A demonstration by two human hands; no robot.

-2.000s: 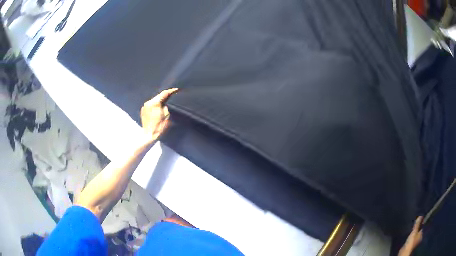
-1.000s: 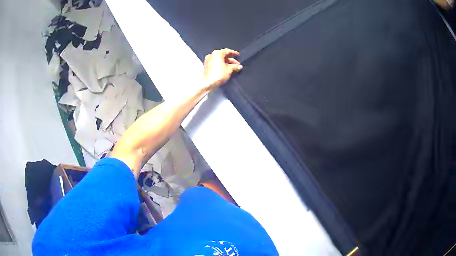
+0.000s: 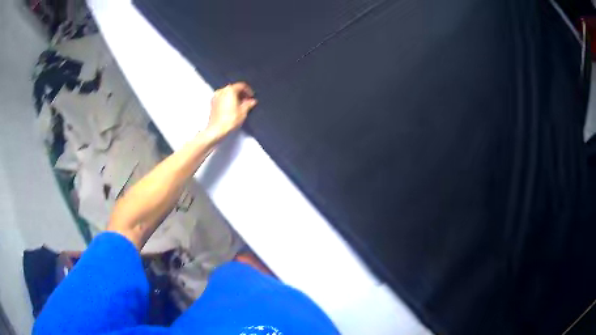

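Note:
The dark fabric ply (image 3: 405,131) covers most of the white-bordered table, with long folds toward the right. Its near edge runs diagonally beside the white table border (image 3: 261,190). My left hand (image 3: 233,108) is at that edge, fingers curled and thumb and finger together on the cloth. The fingertips are partly hidden. A thin crease line runs in the cloth beyond the hand. The stacked plies under the top cloth cannot be told apart. My right hand is not in view.
Pale and dark scraps (image 3: 111,137) are heaped on the floor left of the table, beside a pale wall. Dark cloth items lie at the lower left. A thin yellowish bar or cord (image 3: 580,317) shows at the lower right corner.
The raised fold by my left hand has flattened, and the top cloth now lies close to the near edge. The brass-coloured rail end and the hand with a stick at the right are out of view.

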